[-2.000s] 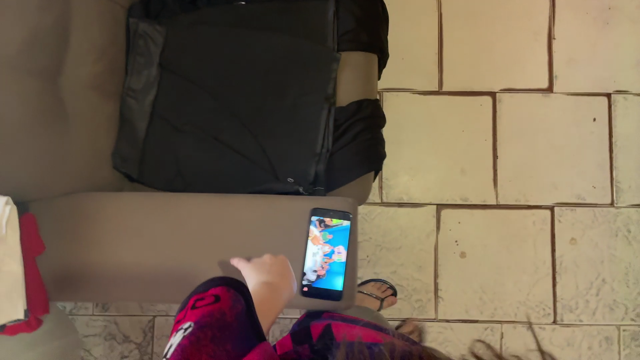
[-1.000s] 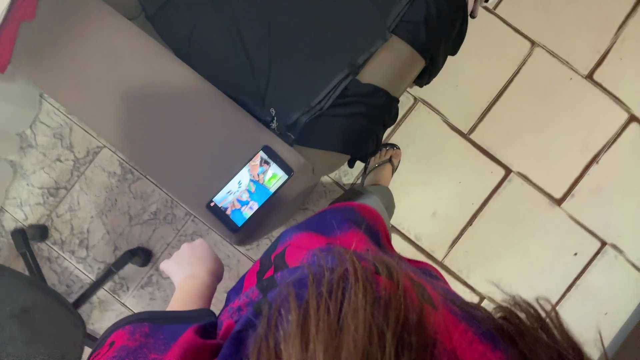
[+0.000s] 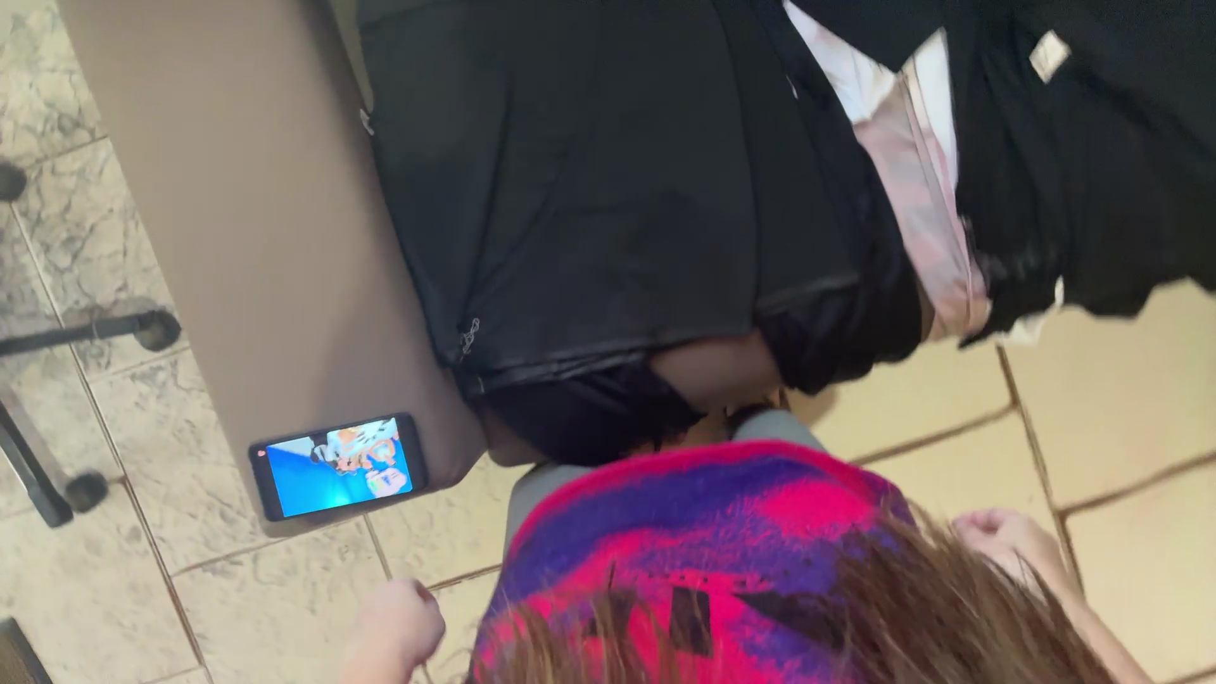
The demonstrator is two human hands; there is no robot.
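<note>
My left hand (image 3: 404, 622) hangs at the lower left over the tiled floor, fingers curled in, with nothing seen in it. It is nearest to a smartphone (image 3: 342, 465) lying face up on the sofa's armrest, its screen lit with a colourful picture. On the right, my right hand (image 3: 1012, 541) is beside my body over the floor, fingers loosely curled and partly blurred; whether they are fully closed is unclear. Ahead, a black garment (image 3: 589, 180) with a drawcord at its corner lies spread on the sofa seat, touching neither hand.
The padded sofa armrest (image 3: 256, 209) runs along the left. More black clothing (image 3: 1102, 171) and a pale pink and white cloth (image 3: 912, 180) lie at the upper right. Wheeled chair legs (image 3: 85, 332) stand on the marbled tiles at far left. Large pale tiles (image 3: 1140, 380) cover the floor at right.
The view has turned and moved right along the sofa, bringing in the pink and white cloth. My right hand has come into view. The phone is still on the armrest.
</note>
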